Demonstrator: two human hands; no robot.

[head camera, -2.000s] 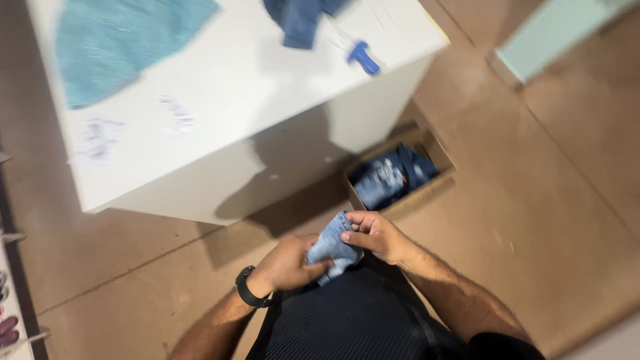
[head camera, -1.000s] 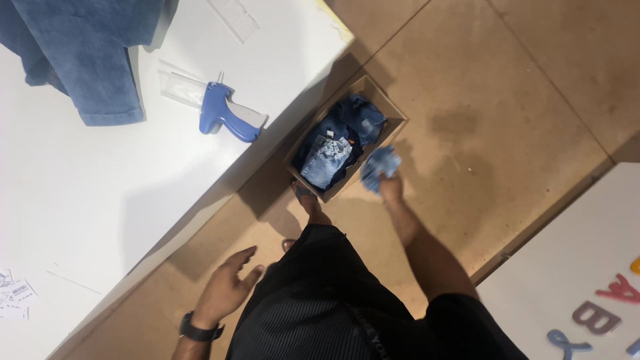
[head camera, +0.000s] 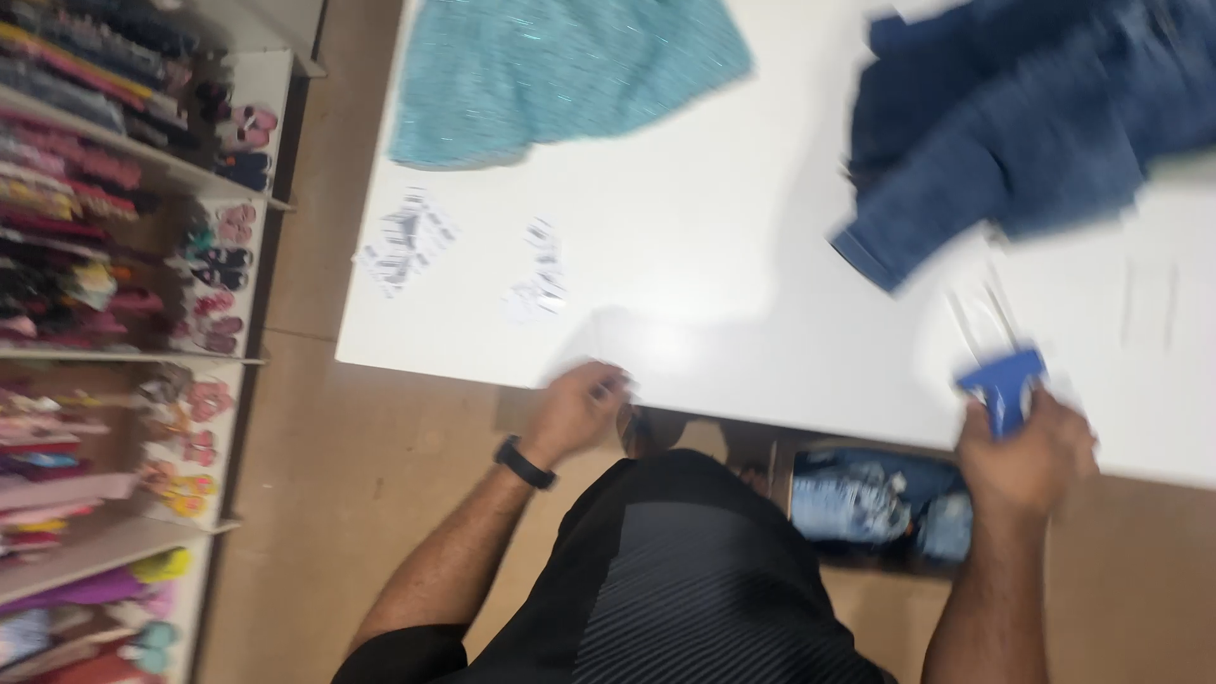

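My right hand (head camera: 1026, 456) grips a blue tagging gun (head camera: 1003, 385) at the table's near edge, its clear fastener strips pointing away from me. My left hand (head camera: 579, 408), with a black band on the wrist, is at the near edge of the white table (head camera: 703, 285); its fingers are curled and blurred, and I cannot tell if anything is in them. Small printed paper tags (head camera: 407, 242) lie in a loose heap at the left, with more tags (head camera: 541, 275) beside them. Dark blue denim garments (head camera: 1007, 142) lie at the upper right, a turquoise glittery garment (head camera: 560, 76) at the upper left.
On the floor below the table edge, by my right forearm, is a box of folded denim (head camera: 879, 503). Shelves (head camera: 271, 285) with children's shoes and hanging clothes stand at the left. A thin clear strip (head camera: 1149, 304) lies at the table's right.
My right hand has let go of the light blue denim piece and taken hold of the tagging gun, which lay on the table. My left hand has come to the table edge. The view has swung left.
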